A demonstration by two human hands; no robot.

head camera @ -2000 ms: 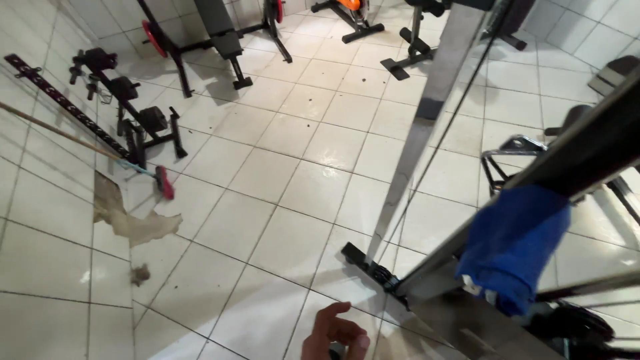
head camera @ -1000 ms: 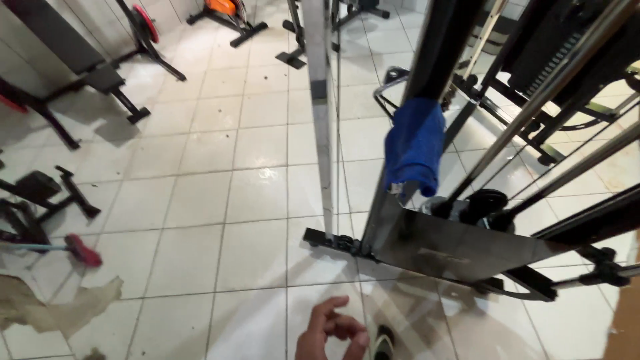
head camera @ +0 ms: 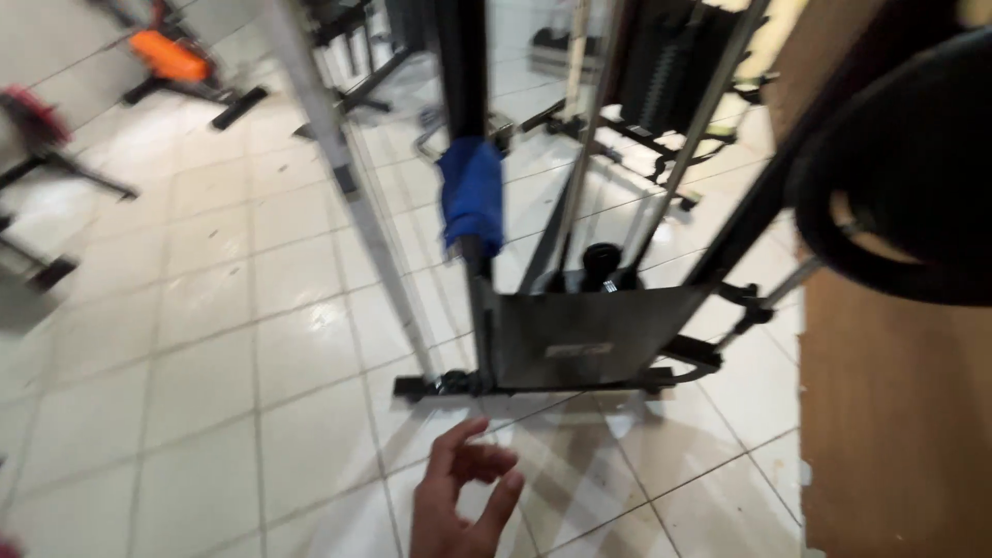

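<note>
My left hand [head camera: 465, 492] is at the bottom centre, raised over the tiled floor, its fingers loosely curled and the thumb apart from them. It holds nothing and touches nothing that I can see. Beyond it stands a cable weight machine with a dark metal base panel [head camera: 593, 341] that bears writing. A blue cloth [head camera: 473, 194] is wrapped around the machine's black upright. Left of that, a silver metal post [head camera: 372, 225] slants down to the black foot bar [head camera: 442, 385]. My right hand is out of the frame.
A large round black part [head camera: 907, 178] juts in at the upper right, above a brown wooden-looking surface [head camera: 891, 434]. Back left is gym equipment with an orange cover [head camera: 170, 56]. Another weight machine [head camera: 670, 70] stands at the back. White floor tiles [head camera: 310, 325] spread across the left.
The view has swung strongly to the right, bringing in the round black part and more of the brown surface. My left hand stays loosely curled and holds nothing.
</note>
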